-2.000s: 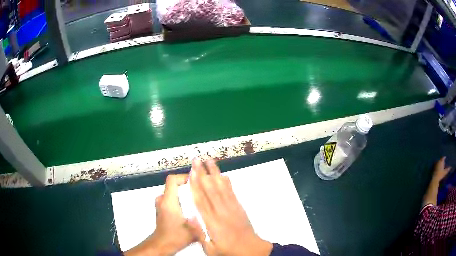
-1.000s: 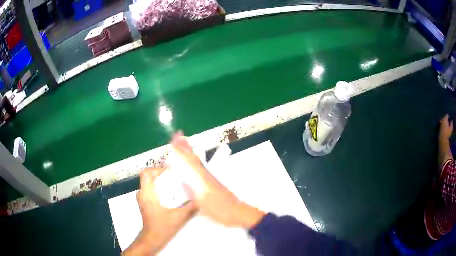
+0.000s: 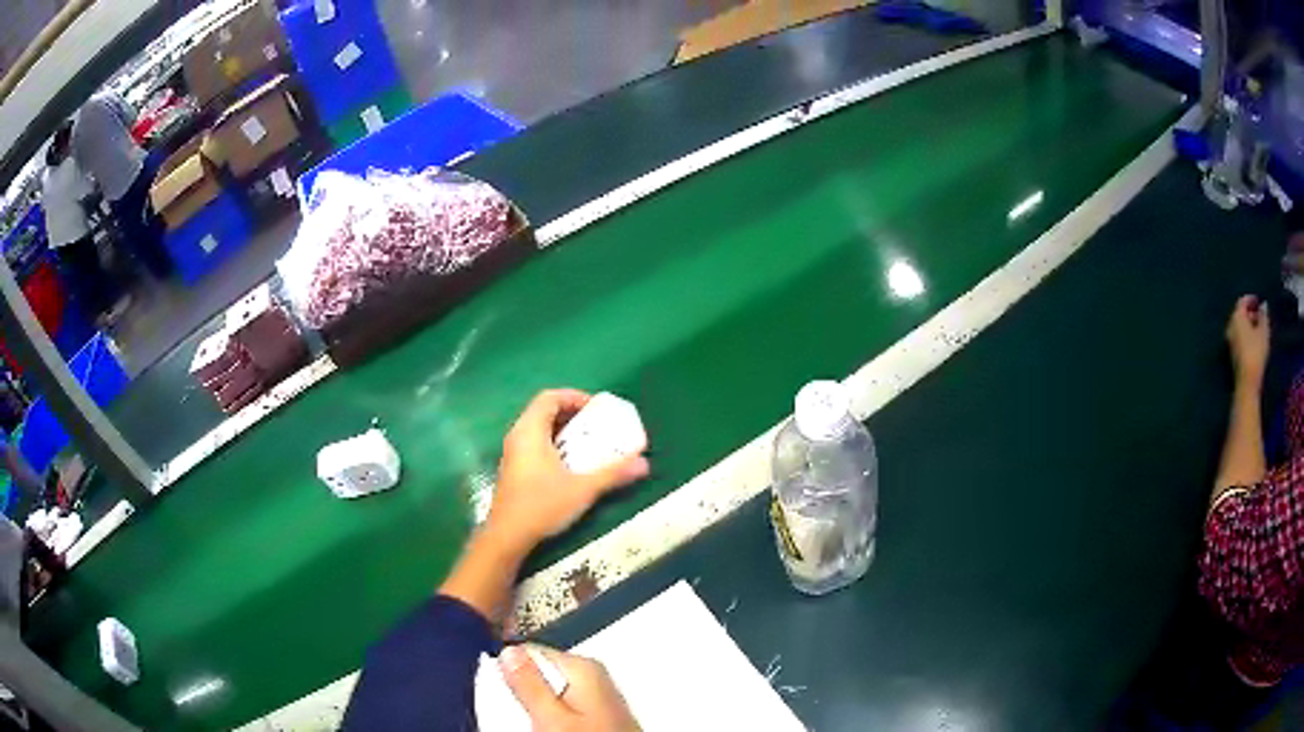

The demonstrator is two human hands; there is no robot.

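My left hand [image 3: 544, 465] reaches over the green belt [image 3: 744, 300], holding a white power adapter [image 3: 606, 432] between thumb and fingers. Whether the adapter touches the belt, I cannot tell. My right hand [image 3: 572, 694] is at the bottom edge, partly cut off, closed on a white cloth [image 3: 501, 701] that is mostly hidden. The white sheet [image 3: 687, 665] lies on the bench just right of it. A second adapter [image 3: 359, 466] lies on the belt left of my left hand, and a third adapter [image 3: 119, 651] at lower left.
A clear bottle [image 3: 825, 493] with a white cap stands upright on the bench beside the belt edge rail [image 3: 687, 508]. A carton of bagged parts [image 3: 415, 250] and reddish-brown stacks [image 3: 250, 350] are beyond the belt. A person's arm in a checked sleeve [image 3: 1258, 558] is at right. Two people stand far left.
My hands, earlier together over the sheet around a white item, have parted. My left hand has moved out over the belt with an adapter. The view has turned and shows more of the hall.
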